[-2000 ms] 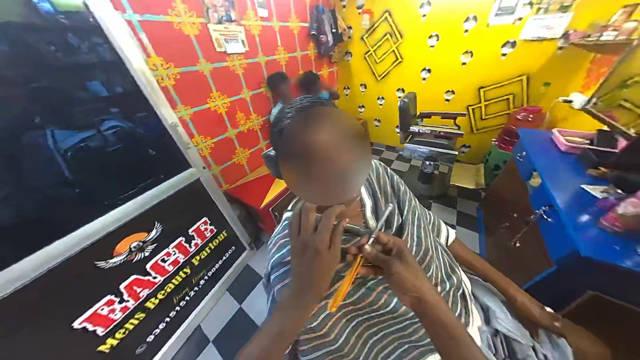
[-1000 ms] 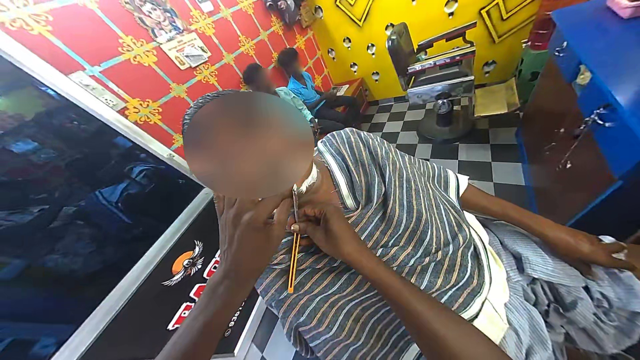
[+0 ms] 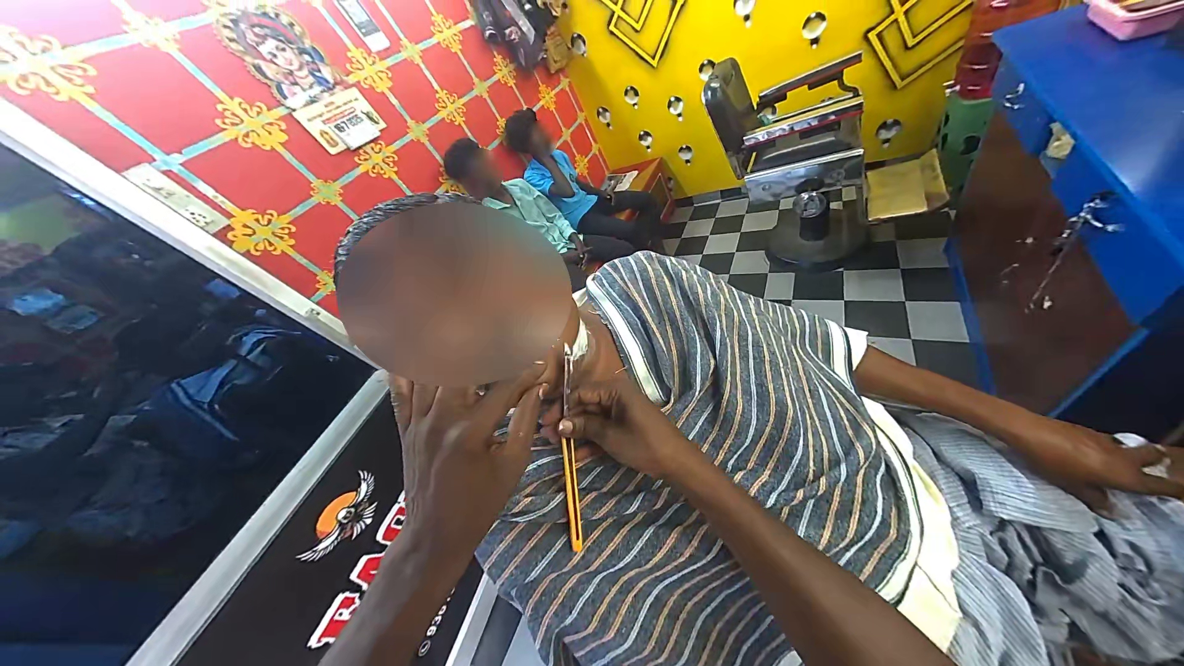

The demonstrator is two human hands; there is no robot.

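Observation:
A person in a striped shirt leans back in front of me, head tilted to the left of the view. White lather shows on the side of the neck. My right hand grips a straight razor between thumb and fingers; its yellow-orange handle points down and its metal end reaches up beside the jaw and lather. With spread fingers, my left hand touches the chin and lower face and holds no tool. The razor's edge is too small to make out.
Behind stand a barber chair and a blue cabinet with keys hanging from its drawer. Two people sit by the red wall. A glass door with a metal frame runs along the left.
The person's head has tilted over to the left since the oldest frame. My hands have stayed at the jaw and neck, the razor still in the right. The view has shifted and turned.

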